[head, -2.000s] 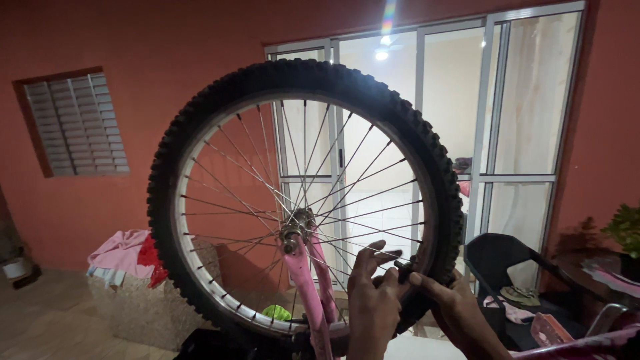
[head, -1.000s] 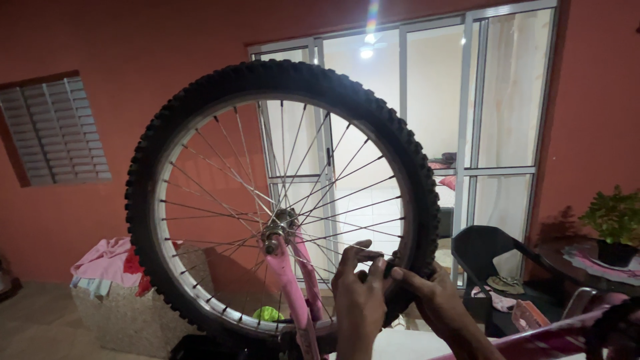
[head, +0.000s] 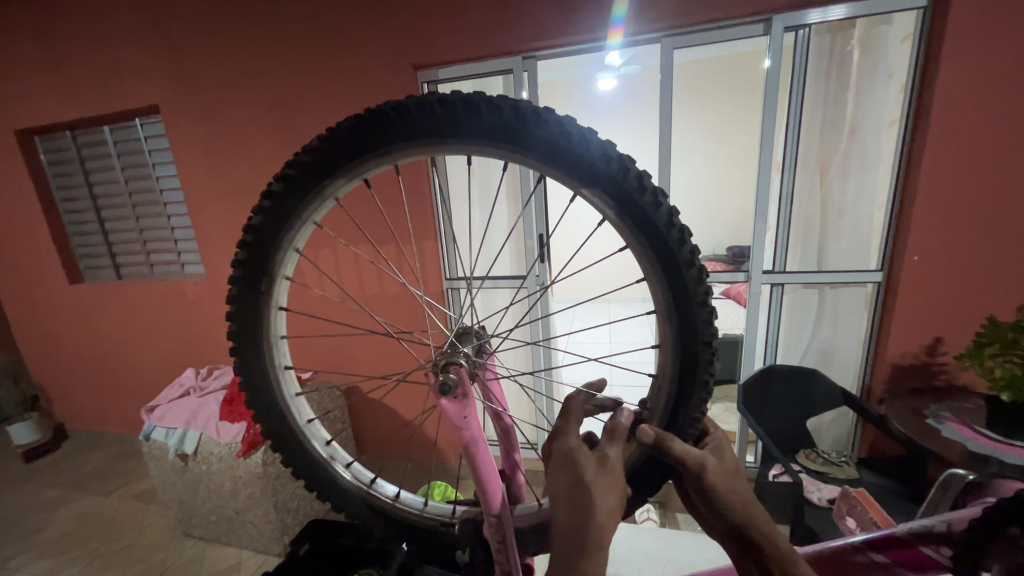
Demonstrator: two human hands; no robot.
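Observation:
A bicycle wheel with a knobby black tyre (head: 320, 168) and silver rim (head: 282, 336) stands upright, its hub (head: 462, 352) held in a pink fork (head: 472, 432) that rises from below. My left hand (head: 588, 456) is at the rim's lower right, over the spokes, its fingertips at a small dark part by the rim that may be the valve. Fingers and shadow hide that part. My right hand (head: 704, 472) grips the tyre at the same place, its thumb on the inner side beside my left fingertips and its fingers behind the tread.
Pink and red cloths (head: 192, 400) lie on a stone block (head: 240, 496) at left. A black plastic chair (head: 780, 400) holding sandals stands at right, beside a round table (head: 920, 408) with a plant. Part of a pink bicycle frame (head: 872, 540) crosses the lower right. Behind are glass sliding doors (head: 668, 120).
Both hands stay at the rim's lower right; the left fingers have shifted slightly. The wheel shows no plain turn.

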